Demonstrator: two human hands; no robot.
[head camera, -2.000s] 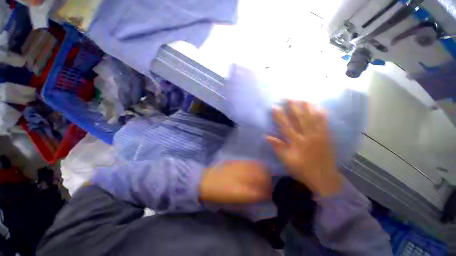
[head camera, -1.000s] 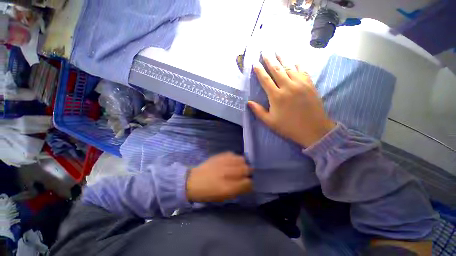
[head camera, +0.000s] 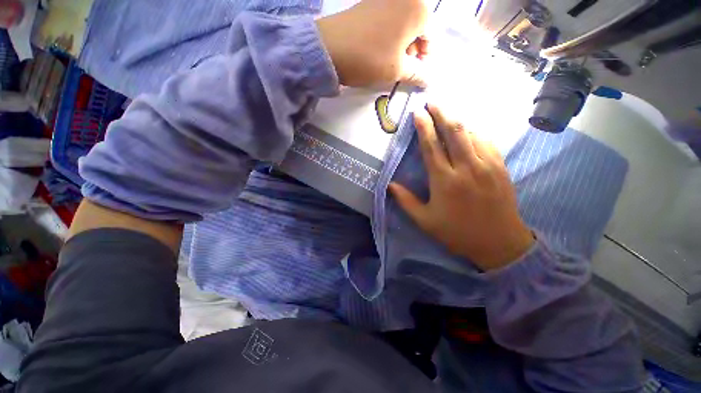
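Note:
A blue-and-white striped shirt piece (head camera: 573, 180) lies on the machine table and hangs over its front edge. Its left edge shows a narrow folded strip (head camera: 382, 203). My right hand (head camera: 465, 184) lies flat on the piece, fingers pointing up toward the bright light. My left hand (head camera: 377, 42) is at the upper middle, fingers bent down near the strip's top end; glare hides what its fingertips touch. The white sewing machine (head camera: 653, 46) is at the upper right, with a dark round knob (head camera: 559, 100). A tan curved piece (head camera: 386, 113) shows between my hands.
A grey measuring scale (head camera: 334, 165) runs along the table edge. More striped fabric lies at the upper left (head camera: 165, 38) and hangs over my lap (head camera: 269, 246). A blue plastic basket (head camera: 68, 127) stands at the left. A thin dark line (head camera: 649, 265) crosses the table at right.
My left hand has moved from the lap side up onto the table near the strip's top. My right hand stays on the piece, which lies flatter than at first. The view has shifted.

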